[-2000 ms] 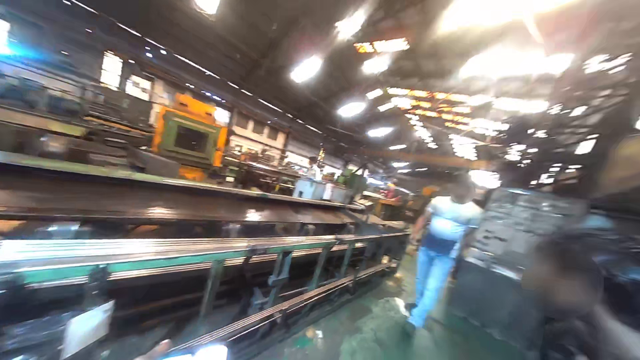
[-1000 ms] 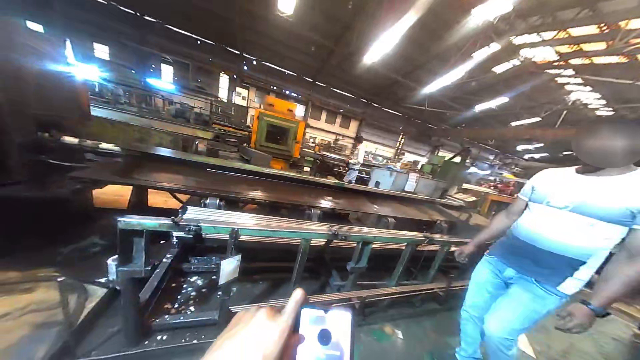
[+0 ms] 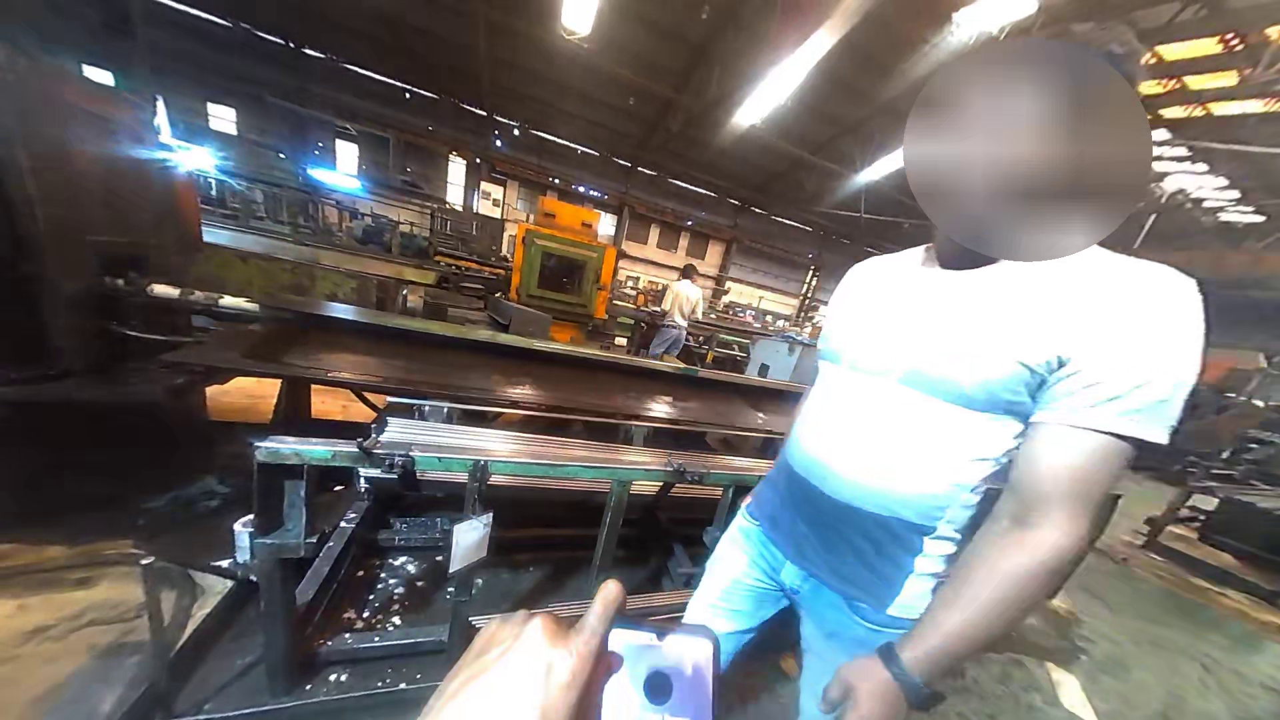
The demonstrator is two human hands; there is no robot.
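Note:
My left hand (image 3: 535, 655) is at the lower middle of the head view, along the left edge of a smartphone (image 3: 657, 675), and grips it. One digit points up beside the phone. The lit screen faces me; its lower part is cut off by the frame. My right hand is out of view. Just beyond the phone, a person (image 3: 880, 430) in a white and blue T-shirt and light blue jeans stands close on the right, arm hanging down, with a dark wristband. Behind the phone is a green metal rack (image 3: 545, 470) that bears long thin metal rods (image 3: 590, 447).
A white tag (image 3: 470, 541) hangs on the rack. A dark steel bed (image 3: 520, 385) runs behind it. Farther back are an orange and green machine (image 3: 563, 270) and another person (image 3: 679, 312). Dark metal parts (image 3: 1240, 530) lie at right; bright bluish light shines at upper left.
The person in the T-shirt, farther off two seconds ago, is now much nearer and more central than a second ago. My hand and the phone remain low in view.

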